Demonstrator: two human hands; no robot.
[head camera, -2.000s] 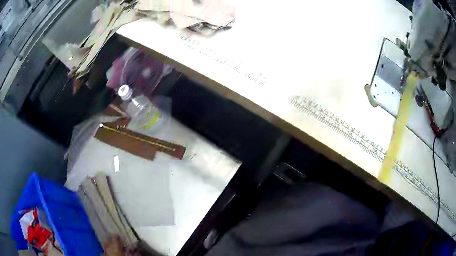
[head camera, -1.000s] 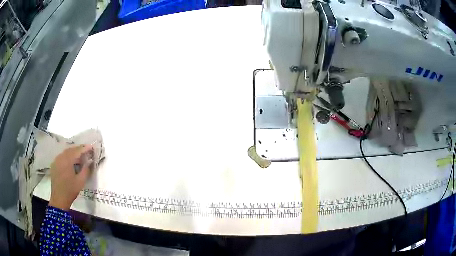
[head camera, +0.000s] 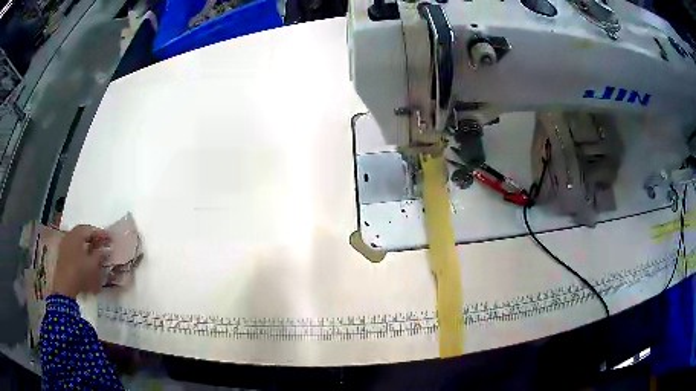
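Observation:
My left hand, in a blue dotted sleeve, is at the far left end of the white table. Its fingers are bent over a small pile of beige-grey fabric pieces at the table's edge. Whether it grips a piece cannot be told. My right hand is not in view. The sewing machine stands at the right. A yellow tape strip runs from its foot to the front edge. A bundle of beige short zipper pieces lies under the machine arm.
Red and black thread snips lie behind the needle, with a black cord curving to the front edge. A printed ruler scale follows the front edge. A blue bin stands behind the table, another blue object at lower right.
The view swung from the side table and bin to the machine table, then a little further right. My left hand, barely visible at the bottom before, is now at the fabric pile on the table's left end.

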